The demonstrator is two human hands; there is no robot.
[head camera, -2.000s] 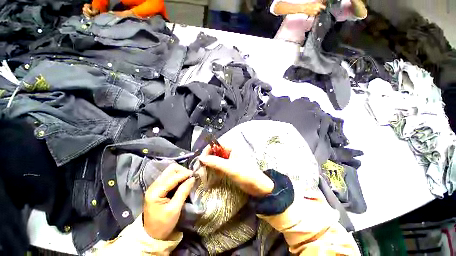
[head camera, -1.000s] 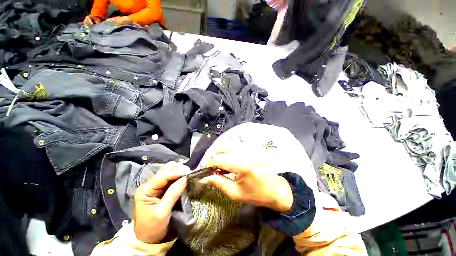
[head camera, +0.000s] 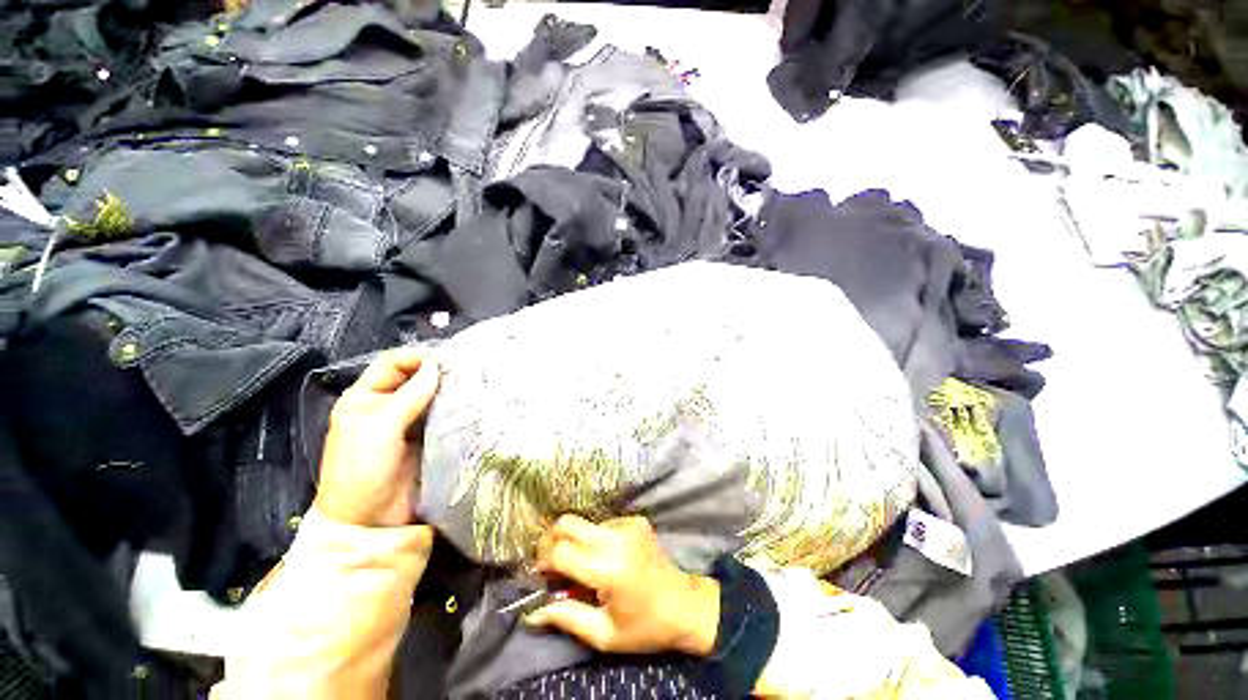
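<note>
A grey garment with a large pale panel (head camera: pixel 657 342) and fanned yellow-gold embroidery is spread in front of me. My left hand (head camera: pixel 372 445) pinches the panel's left edge, thumb on top. My right hand (head camera: pixel 613 581) is closed at the lower middle of the embroidery, against the cloth. A thin pale blade tip and a bit of red show at its fingers, which look like thread snips (head camera: pixel 526 599); most of them is hidden in the hand. A white label (head camera: pixel 938 540) shows on the garment at the lower right.
A dark denim heap (head camera: pixel 233 205) covers the left and middle of the white table (head camera: pixel 1095 479). A piece with yellow embroidery (head camera: pixel 966 421) lies right of the panel. Pale garments (head camera: pixel 1204 260) lie far right. A green basket (head camera: pixel 1027 636) and blue bin (head camera: pixel 983 659) are below the table edge.
The garment has been opened out, showing more of the embroidery. My hands have moved apart, left to the panel edge, right lower down. The view has tipped down; the orange sleeves are out of view.
</note>
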